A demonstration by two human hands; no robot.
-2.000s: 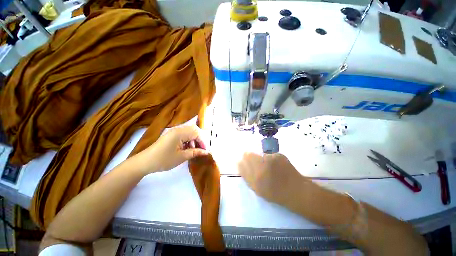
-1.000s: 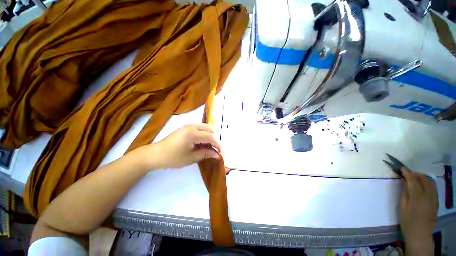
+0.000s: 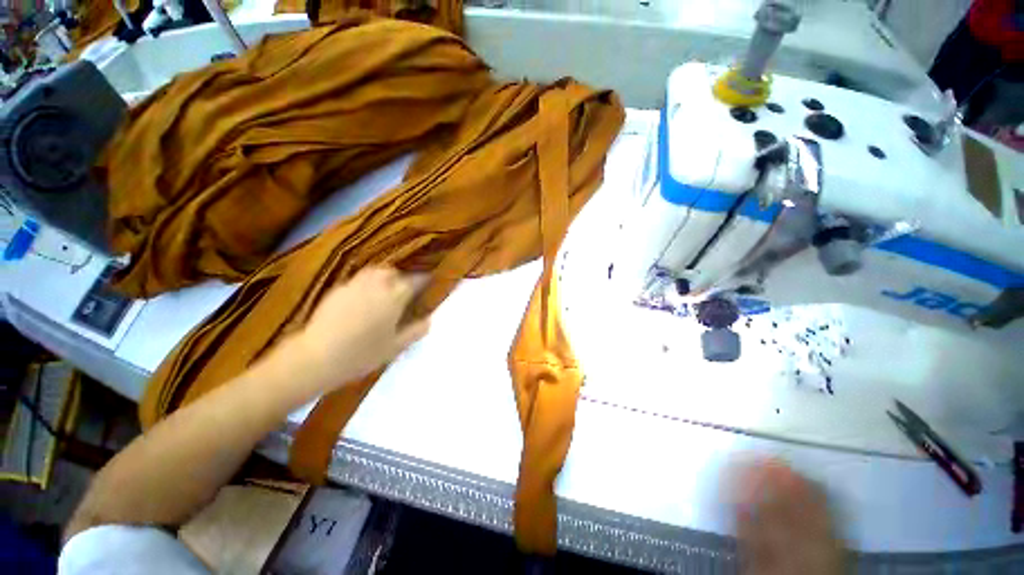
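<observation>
A rust-brown fabric strip (image 3: 547,410) lies left of the needle area and hangs over the table's front edge. A cross seam shows on it, with a puckered fold. My left hand (image 3: 365,320) is off this strip, over the front of the large rust-brown bundle (image 3: 326,112), at another strip (image 3: 326,432); whether its fingers grip fabric cannot be told. My right hand (image 3: 786,511) is blurred, low at the table's front edge, apart from the snips; its fingers are unclear. The thread snips (image 3: 938,449) lie on the table at the right.
The white sewing machine head (image 3: 730,146) with a blue stripe stands at the right, its grey knob (image 3: 720,344) beside the needle area. Dark thread scraps (image 3: 814,348) lie on the bed. A measuring scale (image 3: 449,494) runs along the front edge. A person's dark clothing shows at top right.
My left hand has let go of the seamed strip and moved left to the bundle. My right hand has left the snips and moved left. The view has shifted, showing more at the left.
</observation>
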